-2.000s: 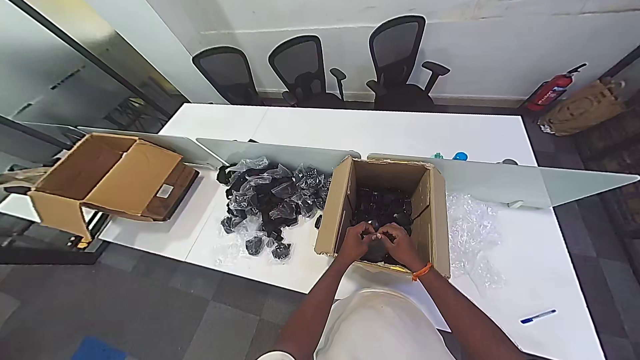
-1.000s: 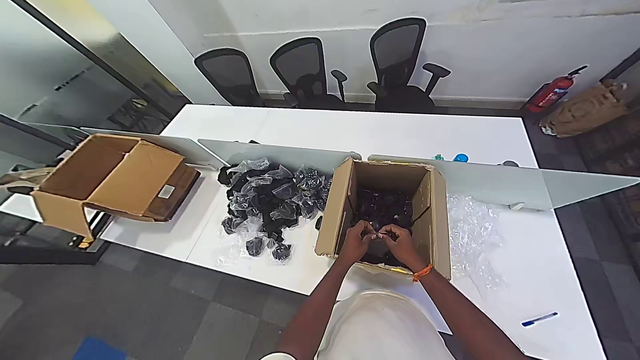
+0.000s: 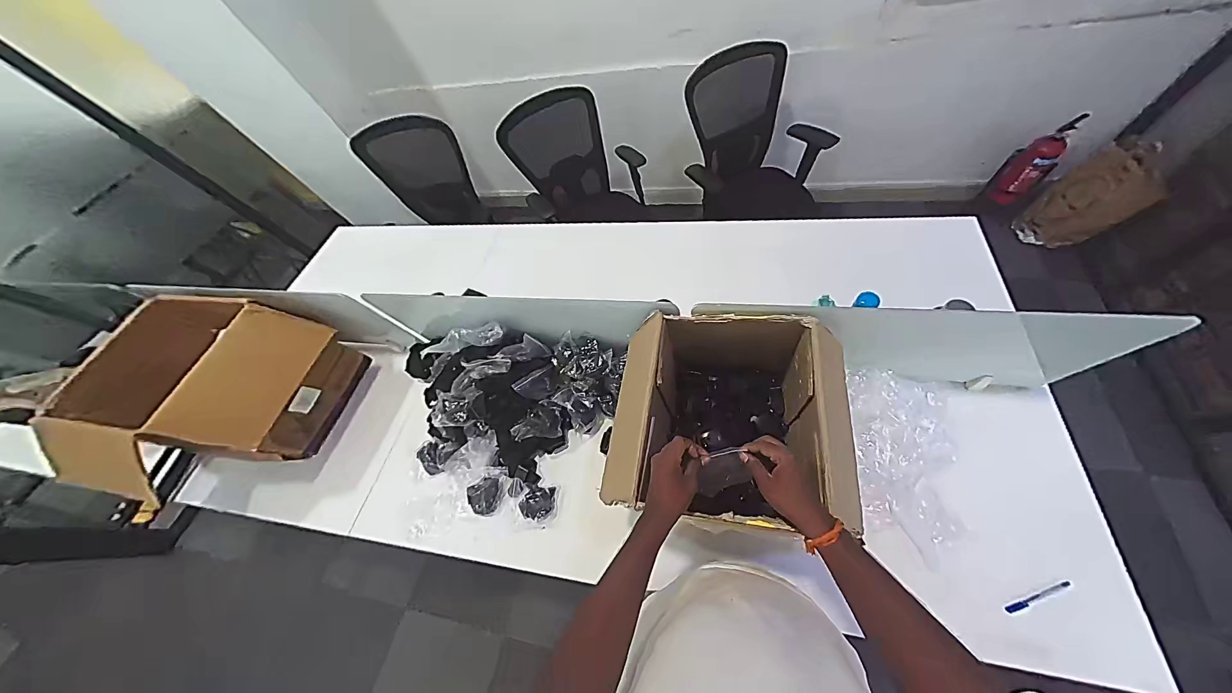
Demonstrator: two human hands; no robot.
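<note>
Over the near part of an open cardboard box (image 3: 635,423), my left hand (image 3: 677,472) and my right hand (image 3: 782,478) pinch the top edge of a clear plastic bag (image 3: 724,474) between them. The bag's edge is stretched between my fingertips, and what it holds is too dark to tell. Dark items in shiny plastic (image 3: 731,399) lie inside the box beneath. Left of the box is a heap of black items in clear bags (image 3: 510,395), with a few small bagged black pieces (image 3: 536,501) at its near side.
Crumpled clear plastic (image 3: 900,443) lies right of the box, and a blue pen (image 3: 1037,597) near the table's right edge. A second open cardboard box (image 3: 241,375) stands at the left. A low glass divider (image 3: 943,342) runs behind; mesh chairs (image 3: 736,106) stand beyond the white table (image 3: 664,255).
My hands have moved slightly apart, and the edge of the clear bag now shows stretched between them. The boxes and the heap have not moved.
</note>
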